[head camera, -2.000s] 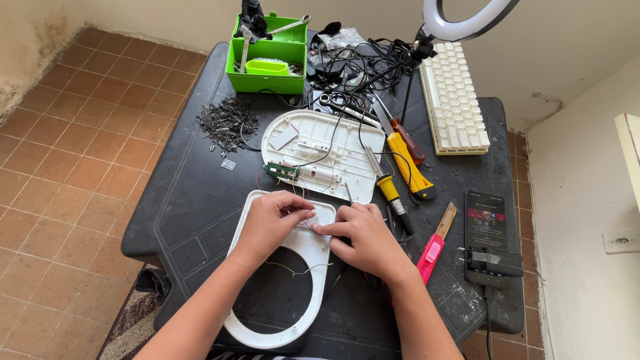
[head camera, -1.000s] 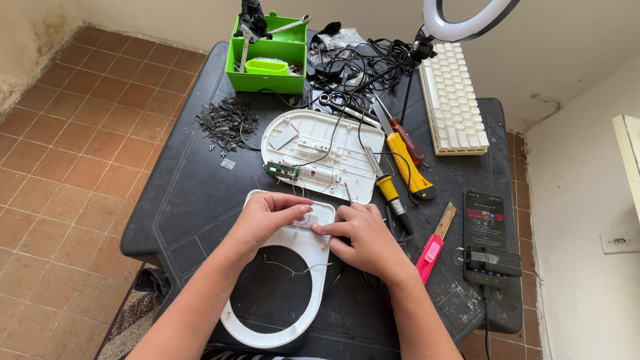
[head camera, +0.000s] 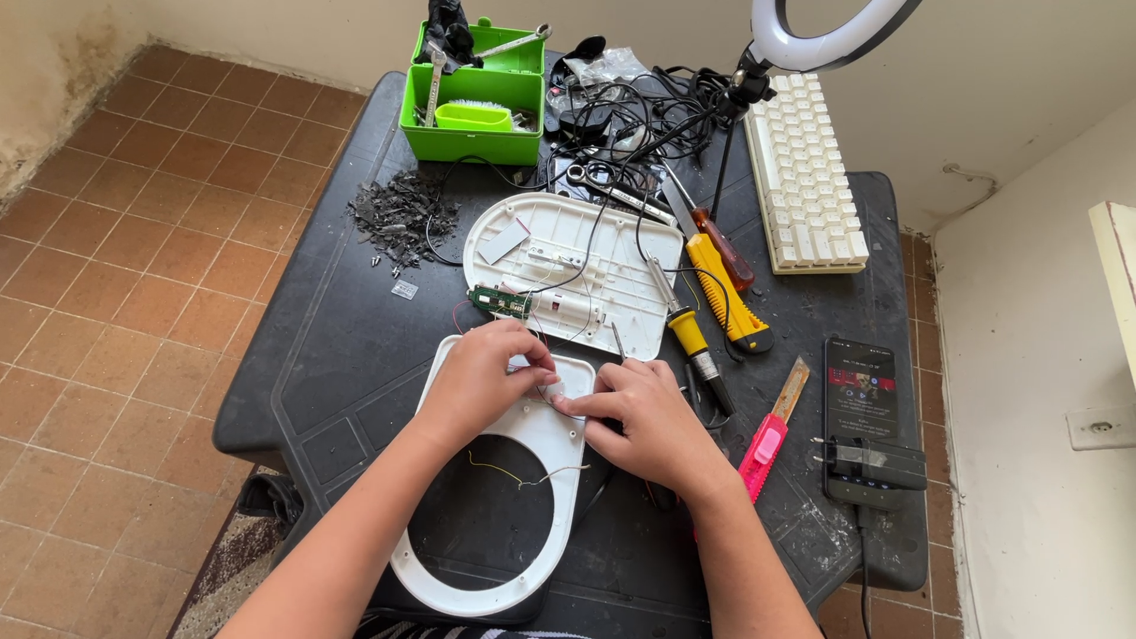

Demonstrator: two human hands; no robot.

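Observation:
A white plastic housing part with a large round opening (head camera: 561, 524) lies on the black table. Over its upper end, my left hand (head camera: 488, 377) pinches something small and pale between thumb and fingers; the fingers hide most of it. My right hand (head camera: 643, 422) rests at the part's upper right, its index finger and thumb close to the left fingertips; a thin dark tool tip shows above its knuckles. A thin loose wire (head camera: 519, 481) crosses the opening. Just beyond the hands lies a white ribbed housing shell (head camera: 555, 222) with a green circuit board (head camera: 499, 302) and thin wires.
A soldering iron (head camera: 688, 333), a yellow utility knife (head camera: 723, 293), a red-handled screwdriver (head camera: 732, 253) and a pink cutter (head camera: 763, 453) lie at right. Farther out are a phone (head camera: 859, 390), a white keyboard (head camera: 808, 177), tangled cables (head camera: 657, 115), a green toolbox (head camera: 470, 146) and dark scraps (head camera: 404, 217).

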